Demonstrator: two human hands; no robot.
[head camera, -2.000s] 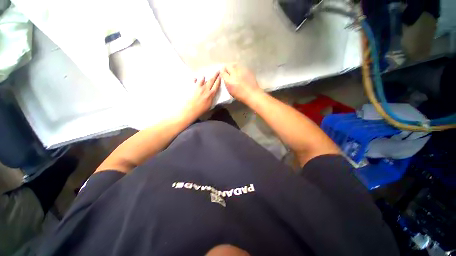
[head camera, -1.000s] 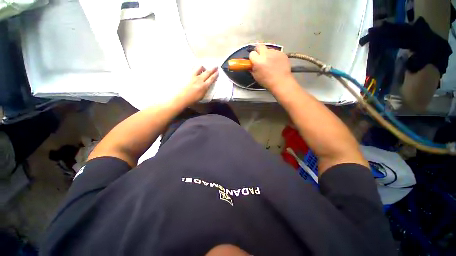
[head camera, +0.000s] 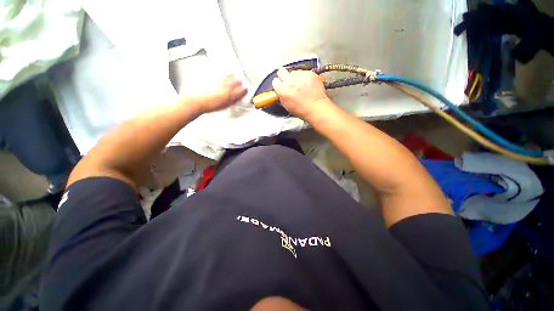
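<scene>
A white garment (head camera: 136, 73) lies spread over the left and front part of the table, washed out, with its front edge bunched near my body. An opening in it shows grey, with a small dark label (head camera: 177, 43) at its edge. My right hand (head camera: 299, 91) is closed around the orange handle of the steam iron (head camera: 267, 88). The iron's dark plate points left at the garment's right edge. My left hand (head camera: 225, 92) is blurred and lies over the garment just left of the iron's tip; its fingers and any grip are unclear.
The table cover (head camera: 376, 48) extends right. A cream cloth pile (head camera: 36, 36) lies at the far left. The blue and tan hose (head camera: 449, 112) runs off right. Below right are a blue basket (head camera: 446, 182) with grey cloth and red items (head camera: 425, 149). Dark clothing (head camera: 510, 27) is at upper right.
My right hand took hold of the iron after the earliest frame and has since moved it slightly left. My left hand has moved left, and the garment's front edge has become bunched.
</scene>
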